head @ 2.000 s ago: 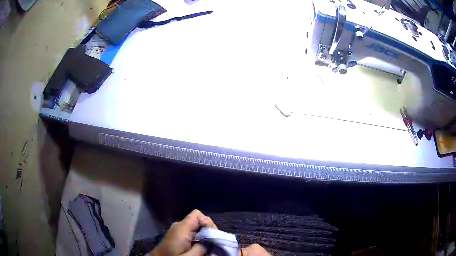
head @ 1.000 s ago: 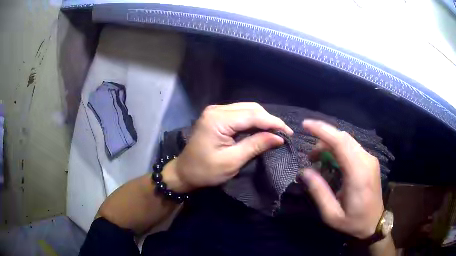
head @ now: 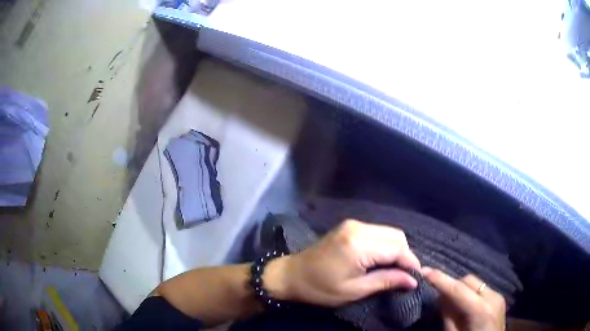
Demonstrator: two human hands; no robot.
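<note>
A ribbed dark garment piece (head: 404, 306) is held between my two hands at the bottom, right of centre. My left hand (head: 352, 264), with a black bead bracelet at the wrist, pinches its top edge between thumb and fingers. My right hand (head: 467, 301), wearing a ring, has its fingertips at the piece's right side; its lower part is cut off by the frame edge. A fanned stack of dark garment pieces (head: 462, 249) lies behind my hands, on my lap. Whether my right hand holds the thread snips cannot be seen.
The white machine table (head: 388, 58) with a ruler-marked edge crosses above my hands. A grey sample piece (head: 194, 181) with dark stripes lies on a pale board at the left. Pale purple sheets (head: 22, 145) are at the far left edge.
My view has turned, so the table edge slants more steeply and my hands sit lower right. My right hand has come from apart and open to the piece in my left hand.
</note>
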